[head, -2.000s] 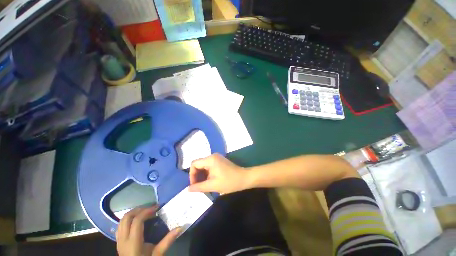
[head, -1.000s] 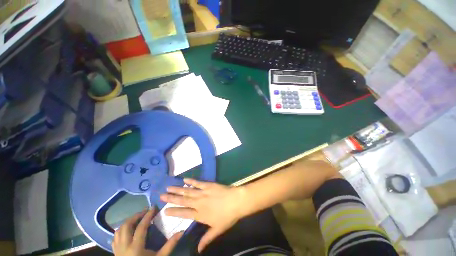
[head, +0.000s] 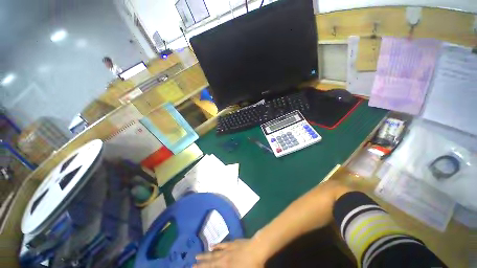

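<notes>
The large blue plastic reel lies at the bottom left, its lower part cut off by the picture's edge. My right hand lies flat on its right side, fingers stretched out and partly cut off by the bottom edge; it grips nothing visible. The white label seen earlier on the reel does not show; it is under my hand or out of the picture. Papers lie partly beneath the reel, and white shows through one cut-out. My left hand is not in view.
A calculator, pen, scissors, black keyboard and mouse pad are on the green desk. Blue stacks with a white reel stand left. Bagged dark ring lies right. A person is far back.
The view has tilted up and turned, so the reel sits lower and is cut off. My left hand has gone out of the picture. My right hand is still on the reel.
</notes>
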